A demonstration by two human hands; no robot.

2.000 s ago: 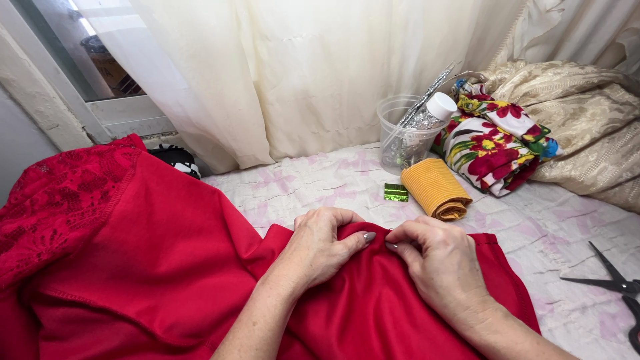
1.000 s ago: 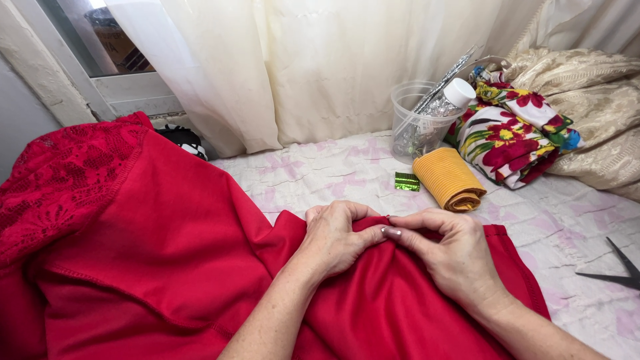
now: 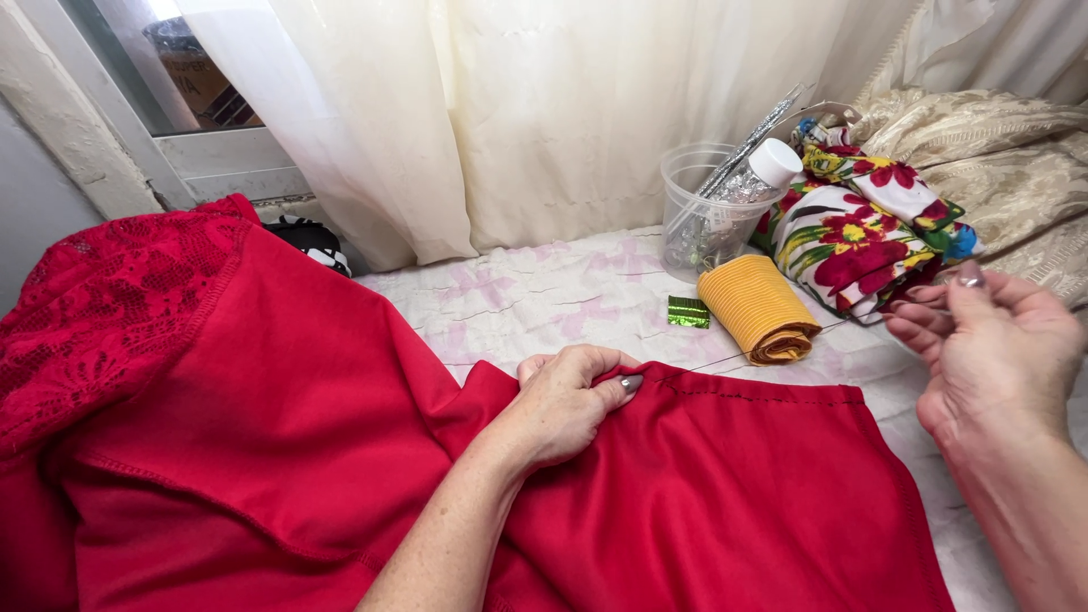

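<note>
A red fabric garment [image 3: 280, 382] with a lace panel at its left lies across the surface. My left hand [image 3: 574, 399] pinches its folded upper edge between thumb and fingers. Dark running stitches [image 3: 756, 396] follow that edge to the right of the hand. From the pinched spot a dark thread [image 3: 731, 359] stretches taut up and right, past the yellow roll, toward my right hand [image 3: 994, 348]. That hand is raised at the right with its thumb against its fingers; whether a needle is between them cannot be made out.
Behind the garment stand a clear plastic cup [image 3: 680, 212] holding a white-capped bottle [image 3: 775, 163], a rolled yellow ribbed fabric [image 3: 752, 302] and a green foil piece [image 3: 688, 312]. Floral fabric [image 3: 858, 229] and beige patterned cloth [image 3: 1020, 170] lie at the right. A cream curtain [image 3: 544, 127] hangs behind.
My right hand has left the garment's edge and moved right and up, with the thread now drawn taut. My left hand still pinches the fabric. The scissors seen earlier at the right are out of sight.
</note>
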